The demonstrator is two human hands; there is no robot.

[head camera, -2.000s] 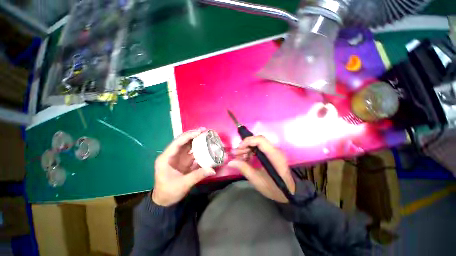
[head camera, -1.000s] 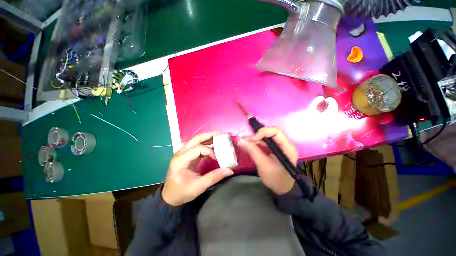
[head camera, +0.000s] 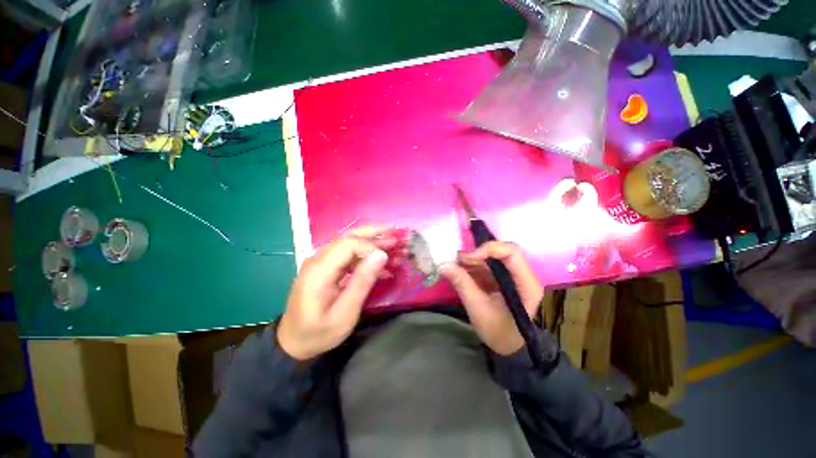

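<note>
The stator (head camera: 422, 256), a silvery toothed ring blurred by motion, is between my two hands above the front of the pink-red sheet. My right hand (head camera: 497, 291) holds the black soldering iron (head camera: 503, 268), its thin tip pointing up and away, and its thumb and fingertips are at the stator's right edge. My left hand (head camera: 329, 291) is just left of the stator with thumb and finger pinched. Blur hides whether it grips the stator or a thin wire.
Waiting stators (head camera: 124, 241) and a thin pale strand (head camera: 188, 213) lie on the green mat at left. A parts tray (head camera: 210, 76) with wired boards is upper left. The clear extractor hood (head camera: 555, 94), round tip cleaner (head camera: 667, 183), orange piece (head camera: 633, 109) and black station (head camera: 747, 161) are at right.
The stator has turned from its white side to a blurred face and moved slightly right. My left fingers have shifted from around it to its left side. The view has shifted slightly.
</note>
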